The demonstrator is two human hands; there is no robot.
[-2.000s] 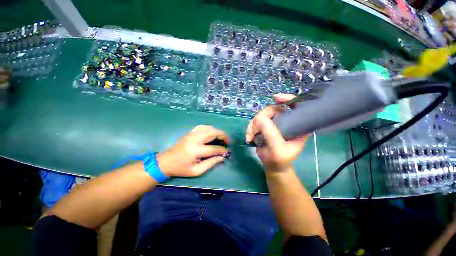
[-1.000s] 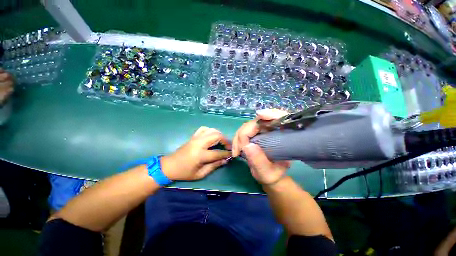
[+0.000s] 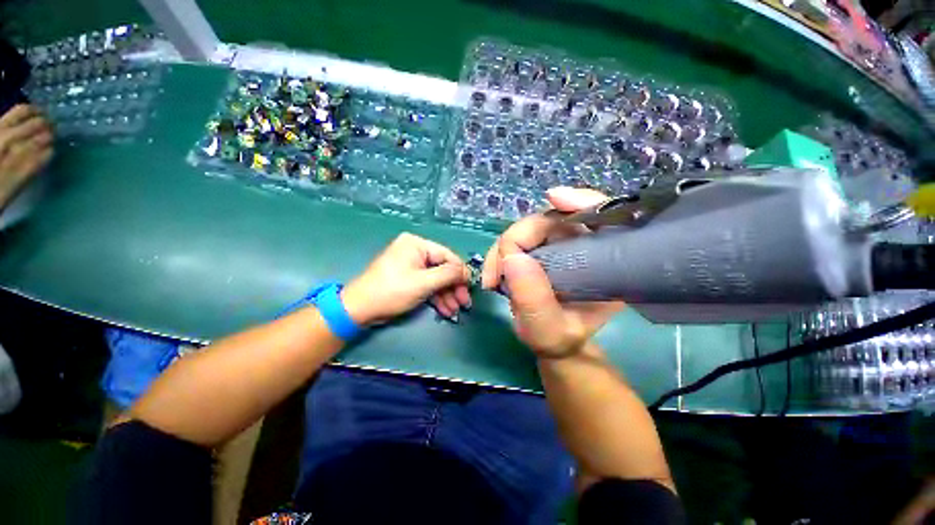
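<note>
My right hand point(image 3: 549, 292) is shut on the thick grey electric screwdriver point(image 3: 707, 246), held nearly level and pointing left. Its tip is hidden by my fingers. My left hand point(image 3: 415, 279), with a blue wrist strap point(image 3: 336, 312), pinches a tiny dark and silver part point(image 3: 475, 267) between thumb and forefinger, just left of my right fingertips. The part is too small to make out in detail. Both hands are above the green bench, in front of the trays.
A clear tray heaped with yellow, black and silver pieces point(image 3: 277, 128) lies left of centre. A blister tray of round units point(image 3: 502, 133) is beside it. A green box point(image 3: 795, 151) stands behind the screwdriver. A black cable point(image 3: 718, 377) runs at right. Another person's hand point(image 3: 21, 149) is far left.
The screwdriver has come left to my left hand and lies more level. My left hand has moved slightly up with the small part. The other person's hand shows more at far left.
</note>
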